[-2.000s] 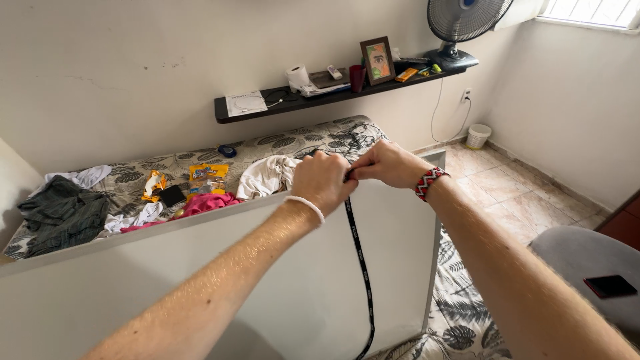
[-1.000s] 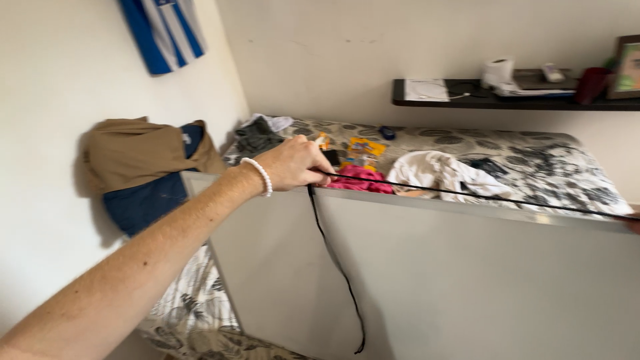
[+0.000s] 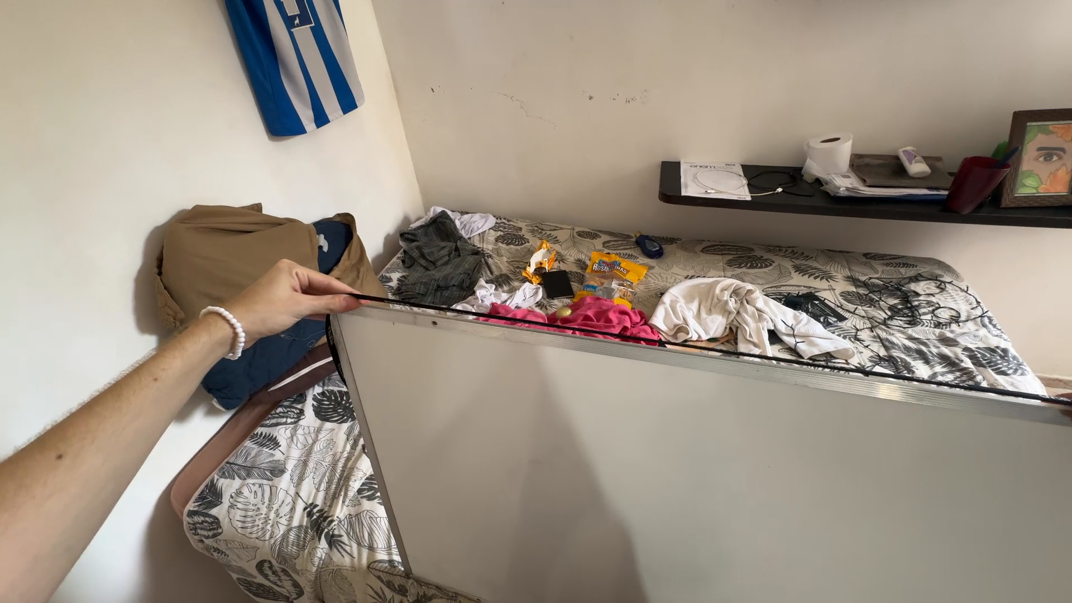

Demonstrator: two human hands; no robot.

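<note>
My left hand (image 3: 289, 300), with a white bead bracelet at the wrist, pinches a thin black strap (image 3: 502, 317) at the top left corner of a metal-framed whiteboard-like panel (image 3: 712, 469). The strap runs taut along the panel's top edge to the right side of the view. Part of it hangs down beside the corner, below my fingers. Of my right hand (image 3: 1065, 402), only fingertips show at the right edge, near the strap; their grip is not clear. The panel stands upright on its long side, across the bed.
Behind the panel, the bed (image 3: 737, 251) holds dark clothing (image 3: 440, 260), pink cloth (image 3: 607, 318), a white garment (image 3: 720, 310), wrappers and cables. A black wall shelf (image 3: 879, 209) carries paper, a toilet roll and a picture frame. Brown and blue clothes (image 3: 243, 251) hang at the left wall.
My hands were together on the strap near the panel's right end; now they are far apart, my left at its left corner. The strap lies stretched along the top edge. The view has swung left.
</note>
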